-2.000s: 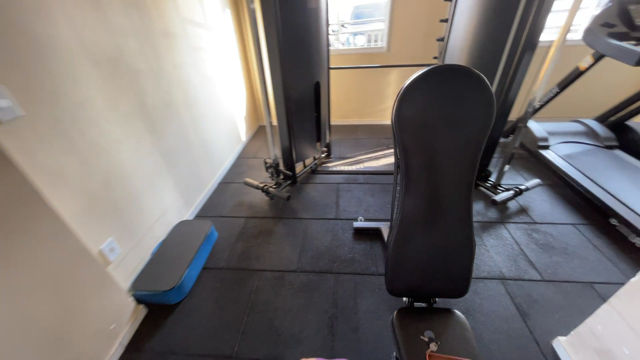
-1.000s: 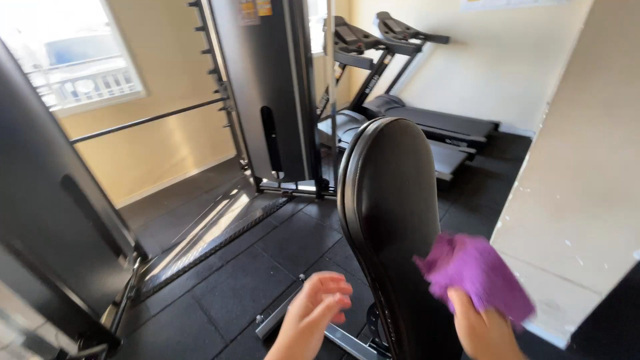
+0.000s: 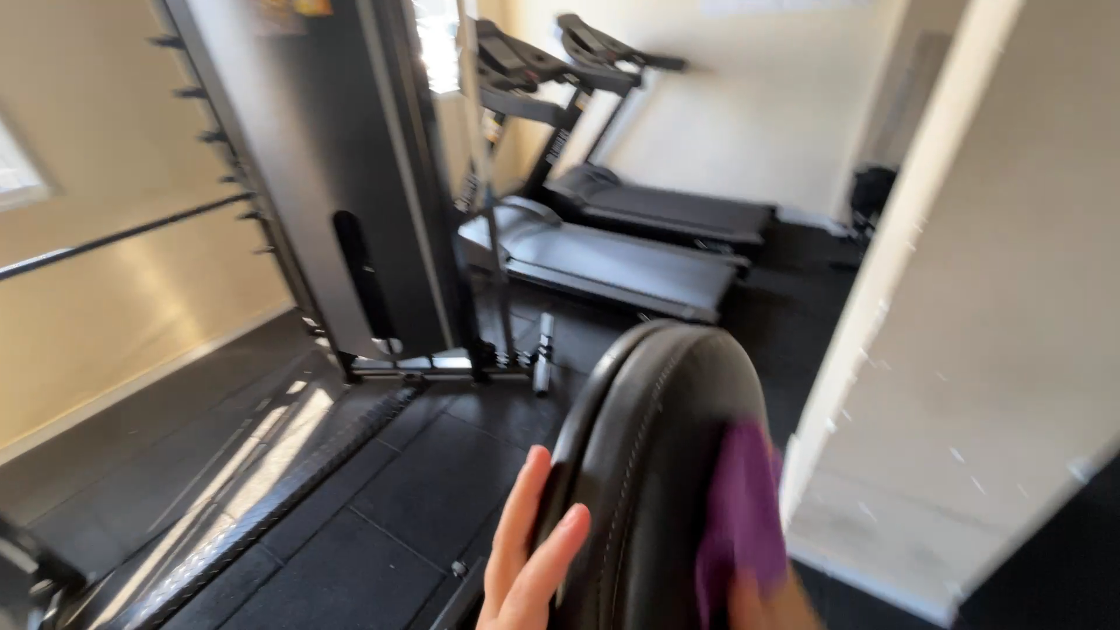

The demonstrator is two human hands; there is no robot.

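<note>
The black padded backrest of a weight bench (image 3: pixel 647 455) rises at the lower middle of the head view, its stitched side edge turned towards me. My left hand (image 3: pixel 534 551) rests against the backrest's left edge, fingers spread, gripping no separate item. On the other side, my right hand (image 3: pixel 770 599) holds a purple cloth (image 3: pixel 744 516) against the pad's front face. The cloth and the right hand are blurred, and the cloth covers most of the right fingers. The bench seat is out of view.
A black cable machine (image 3: pixel 350 175) with a metal foot stands ahead on the left, joined by a horizontal bar (image 3: pixel 122 234). Two treadmills (image 3: pixel 621 262) stand beyond the bench. A wall corner (image 3: pixel 945 332) is close on the right. Black rubber tiles (image 3: pixel 350 560) cover the floor.
Both hands have come to the backrest; one second ago the left was apart from it and the right held the cloth out at its right. The view has swung right since two seconds ago.
</note>
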